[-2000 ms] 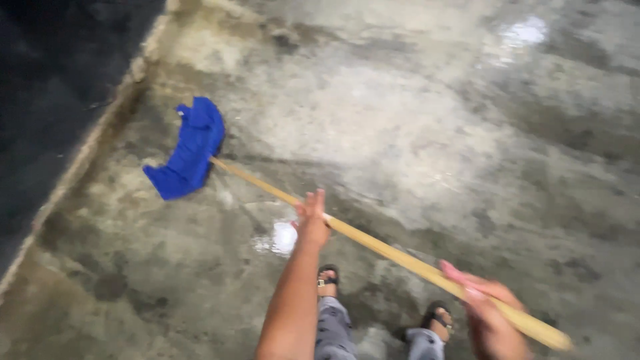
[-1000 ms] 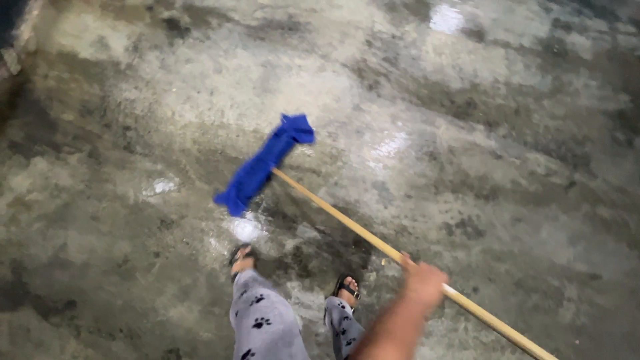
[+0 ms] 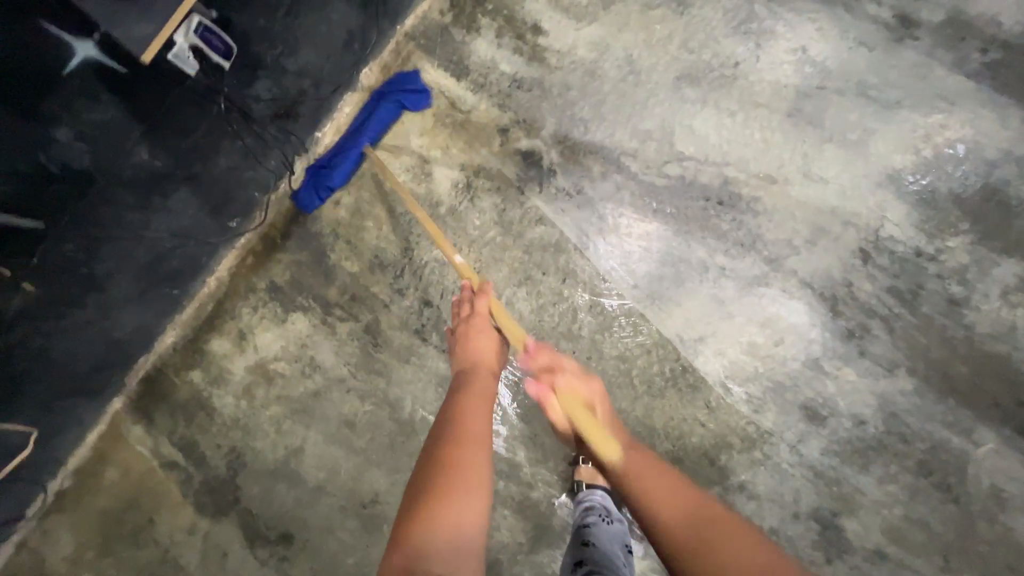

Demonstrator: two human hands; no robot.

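Both my hands are on the wooden pole [image 3: 424, 220] of a floor mop or squeegee. My left hand [image 3: 478, 332] grips the pole around its middle, with the fingers partly hidden behind it. Closer to the butt end, my right hand [image 3: 568, 388] is closed around the pole and slightly blurred. A blue cloth [image 3: 352, 148] is draped over the crosswise head at the far end. That cloth lies against the foot of the dark wall, on the wet-looking concrete floor [image 3: 704, 200].
Along the left runs a dark wall [image 3: 160, 176] with a rough pale base edge [image 3: 200, 296]. Thin black cables [image 3: 264, 152] hang near it, below a white and purple device [image 3: 204, 44]. One sandalled foot [image 3: 588, 476] stands below my hands.
The view has swung over to the wall. The blue cloth head, out on the open floor one second ago, is now at the wall's base. My left hand, out of sight then, is on the pole.
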